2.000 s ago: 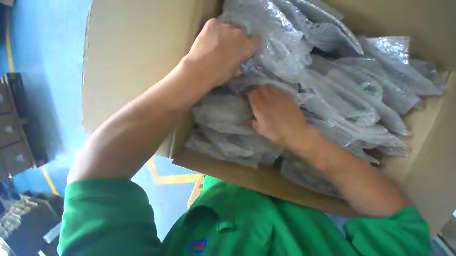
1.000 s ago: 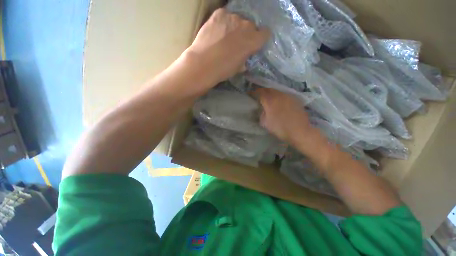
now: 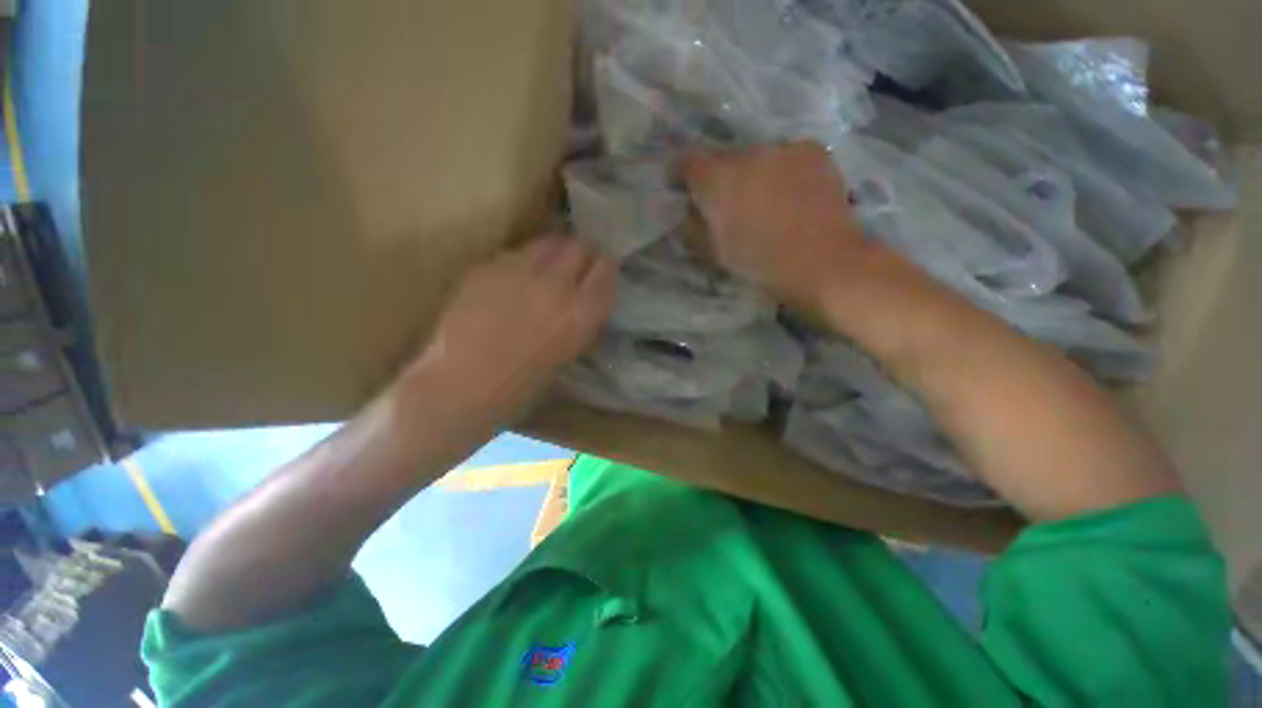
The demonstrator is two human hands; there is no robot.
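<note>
Several translucent grey-white bagged parts (image 3: 955, 208) lie in overlapping rows inside a large open brown carton (image 3: 747, 461). My left hand (image 3: 533, 311) is at the carton's left inner side, blurred, beside the bags; its fingertips are curled and I cannot tell whether they hold anything. My right hand (image 3: 775, 215) reaches down among the bags near the middle left of the carton. Its fingertips are at a crinkled bag's edge and partly hidden, so its grip cannot be told.
A wide carton flap (image 3: 277, 208) stands out at the left under my left forearm. Blue floor (image 3: 401, 512) with yellow lines shows beyond it. Brown boxes (image 3: 42, 374) stand at the far left, with dark stacked items (image 3: 104, 609) at the lower left.
My left hand has moved down and toward me from the upper bags. My right hand has shifted slightly up. The left flap now covers more of the view.
</note>
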